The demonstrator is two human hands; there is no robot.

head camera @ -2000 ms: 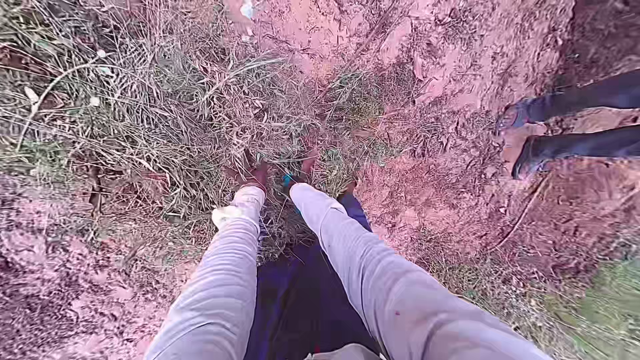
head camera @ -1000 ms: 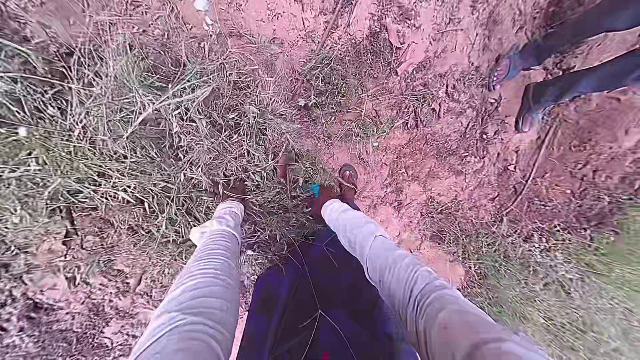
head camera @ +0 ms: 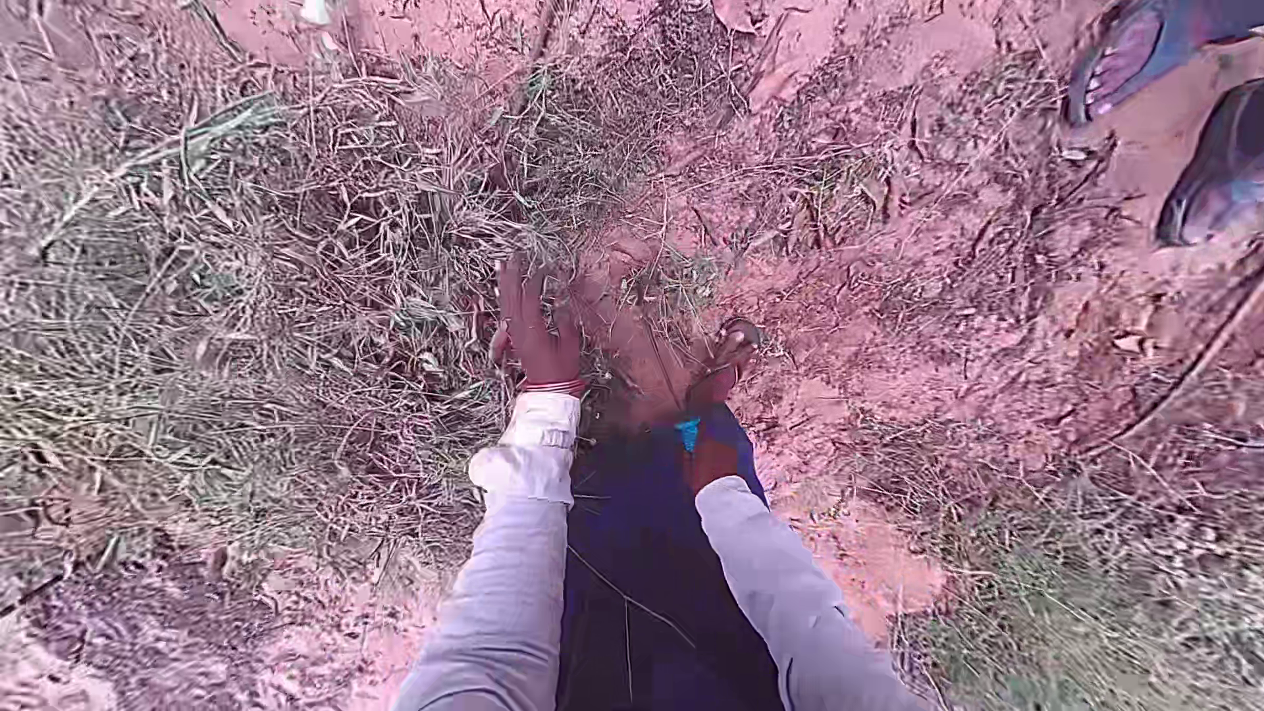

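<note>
My left hand (head camera: 538, 331), with red bands at the wrist, reaches over the cut dry grass (head camera: 395, 227), palm down and fingers spread. Nothing is seen held in it. My right hand (head camera: 716, 459) is lower and to the right, over the dark blue clothing (head camera: 652, 573) on my legs. Its fingers are blurred and seem closed around a small turquoise object (head camera: 688, 433), whose full shape is hidden. My foot (head camera: 731, 351) shows just beyond the right hand. Thin dry stems (head camera: 627, 597) lie on the dark clothing.
Another person's sandalled feet (head camera: 1121, 64) stand at the upper right on reddish soil (head camera: 869, 326). A long thin stick (head camera: 1190, 370) lies at the right. Green grass (head camera: 1047, 612) grows at the lower right. A small white scrap (head camera: 315, 11) lies at the top.
My hands have moved apart, and the left one now shows spread fingers over the grass. The right hand has drawn back toward my body with the turquoise object. The view is closer to the ground.
</note>
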